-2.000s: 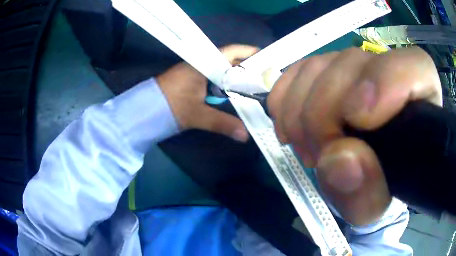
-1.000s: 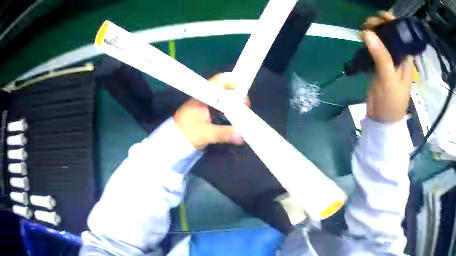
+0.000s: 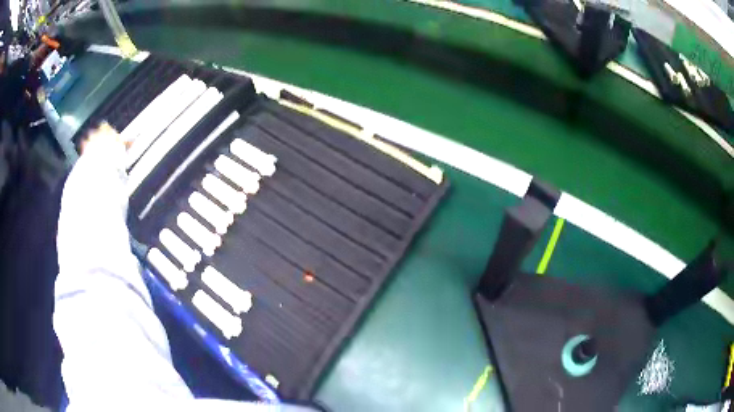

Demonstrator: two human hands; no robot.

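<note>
My left hand (image 3: 101,138) is small and blurred at the far left. Its fingers are at the edge of long white arms (image 3: 173,133) lying side by side in a black ribbed tray (image 3: 362,181); whether it grips one I cannot tell. Several short white hub tubes (image 3: 211,211) lie in a row in the nearer part of the tray, with two more (image 3: 217,312) beside them. My right hand is out of the picture. The black jig (image 3: 531,338) at the lower right holds no assembly, and its teal centre (image 3: 578,356) shows.
A pile of silver screws (image 3: 658,370) lies right of the jig. A green conveyor with a white edge (image 3: 483,166) runs behind, with black jigs (image 3: 591,40) at the upper right. A blue bin edge (image 3: 201,334) lies below the tray.
The view has swung left. The white three-armed assembly is gone from the jig and out of view. My left hand has moved to the arms in the tray; my right hand and screwdriver have left view.
</note>
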